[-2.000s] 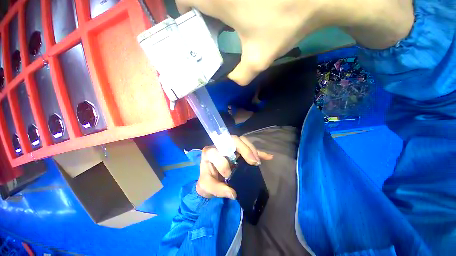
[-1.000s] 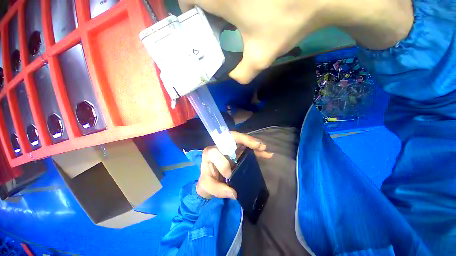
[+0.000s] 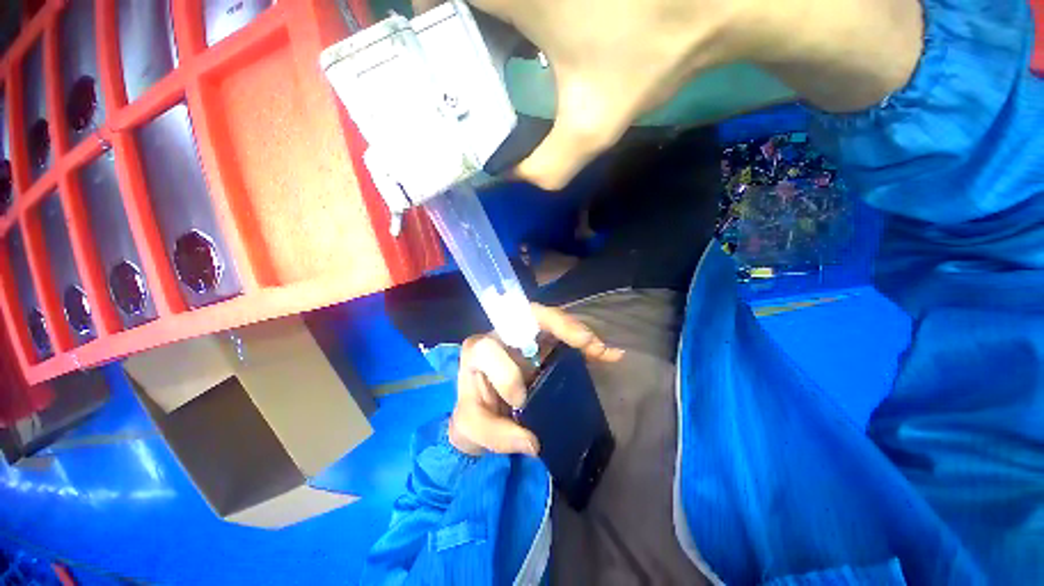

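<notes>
My left hand (image 3: 495, 403) holds a dark smartphone (image 3: 572, 426) over my lap, thumb on one side and fingers around the upper end. My right hand (image 3: 664, 69), large at the top, grips a syringe-type tool with a bulky white block (image 3: 433, 112). Its clear tapered barrel (image 3: 479, 254) points down to the phone's upper end edge. The pale tip is at that edge beside my left fingers; whether it touches cannot be told. Part of my right hand is cut off by the top edge.
A red-orange tray (image 3: 172, 334) at left holds several phones with round camera modules; its nearest upper slot is empty. An open cardboard box (image 3: 300, 395) stands below it. A bin of small mixed pieces (image 3: 790, 218) is at right. Part of a green mat (image 3: 733, 94) shows at top.
The tool and my right hand have shifted very slightly, and the tip has moved a little along the phone's end. The phone has tilted slightly in my left hand.
</notes>
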